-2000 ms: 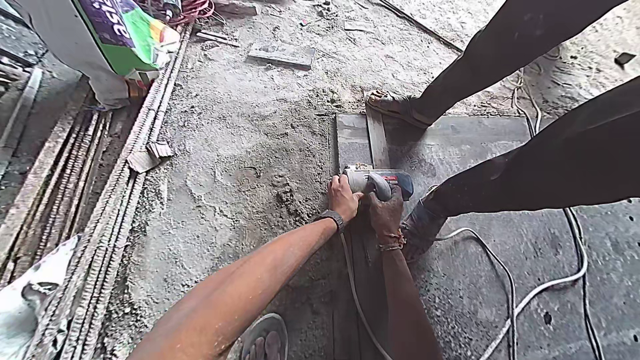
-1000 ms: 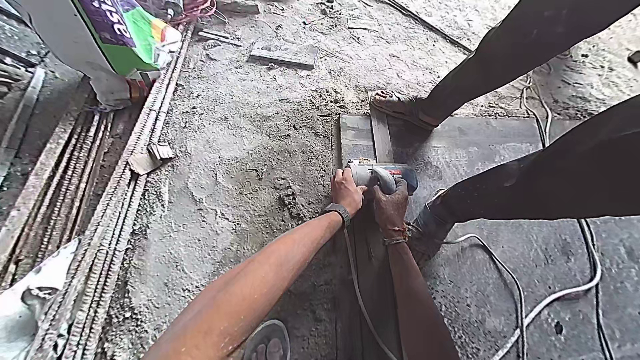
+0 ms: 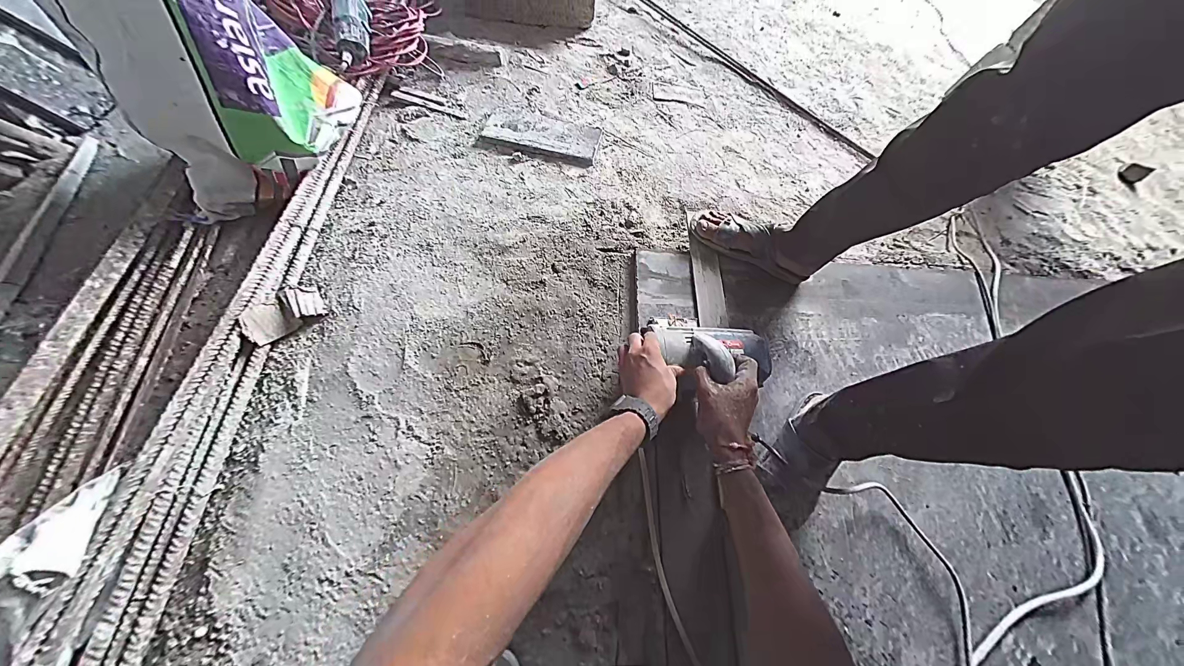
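A handheld electric power saw (image 3: 708,347) with a grey-blue body rests on a large dark stone slab (image 3: 869,296), near its left end. My left hand (image 3: 647,375), with a dark band at the wrist, grips the front of the tool. My right hand (image 3: 728,402), with a red thread at the wrist, is closed round its handle. A narrow flat strip (image 3: 708,282) lies on the slab just beyond the tool. The blade is hidden from view. A pale cord (image 3: 655,536) runs toward me below the hands.
Another person's sandalled foot (image 3: 740,236) stands on the strip; their other foot (image 3: 800,453) is right of my hands. Loose cables (image 3: 943,560) cross the slab. Steel rebars (image 3: 222,398) lie at left beside a printed sack (image 3: 268,83). A flat offcut (image 3: 541,137) lies on the dusty floor.
Both hands stay on the tool. Since the earliest frame the tool and hands have moved slightly away from me along the slab. The other person's feet remain in about the same place.
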